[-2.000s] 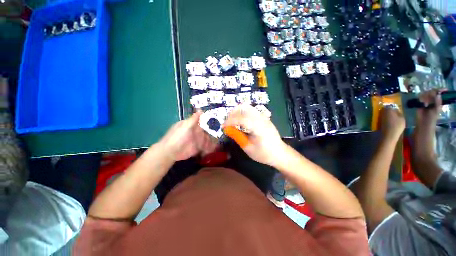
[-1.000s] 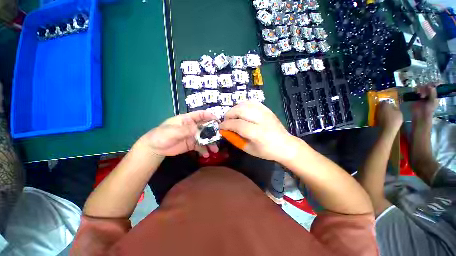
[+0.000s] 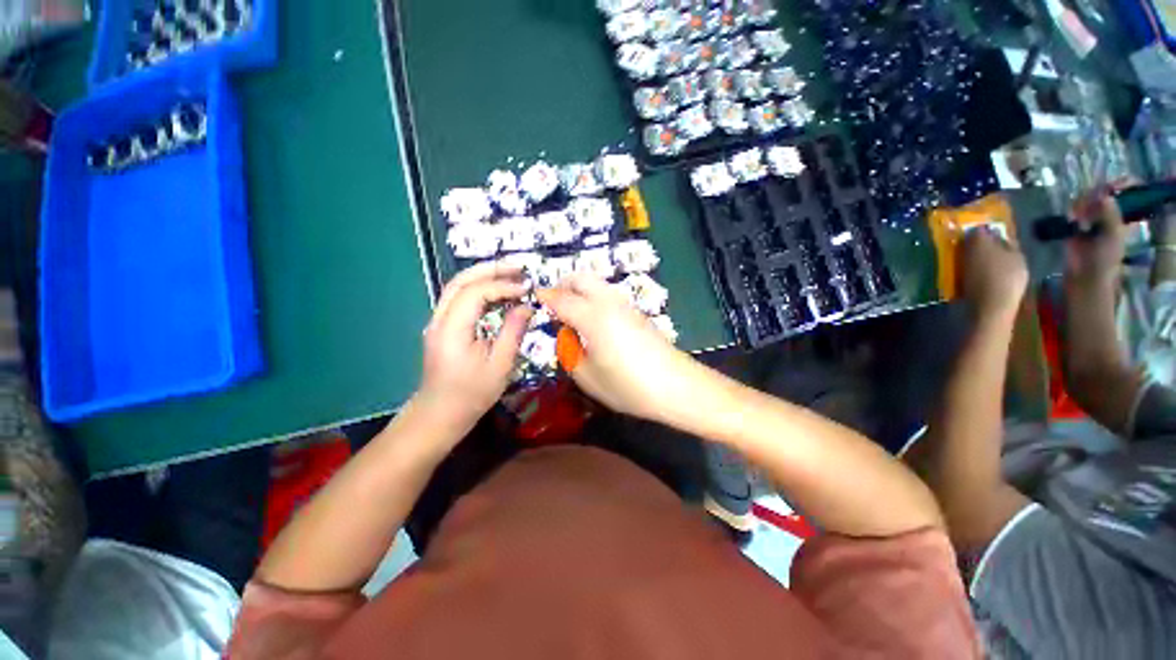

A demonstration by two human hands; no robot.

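White device modules (image 3: pixel 519 232) stand in rows on a dark tray in front of me. My left hand (image 3: pixel 471 338) is over the left front part of the rows, fingers bent at the modules; whether it grips one is hidden. My right hand (image 3: pixel 617 338) is beside it, fingertips close to the left ones, and holds the orange-handled tool (image 3: pixel 569 348). The tool's tip is hidden by the fingers. A white module (image 3: pixel 538 346) shows below, between the hands.
A blue bin (image 3: pixel 152 284) with dark and silver units stands left, another behind it. A partly filled black tray (image 3: pixel 789 252), a full tray of modules and loose black parts (image 3: pixel 896 110) lie right. A neighbour's hands hold an orange fixture (image 3: pixel 967 230) and a black tool (image 3: pixel 1135 206).
The whitish module with a dark round centre, held in my left hand before, no longer shows. My hands have moved forward over the rows. The view has shifted, showing more of a second blue bin.
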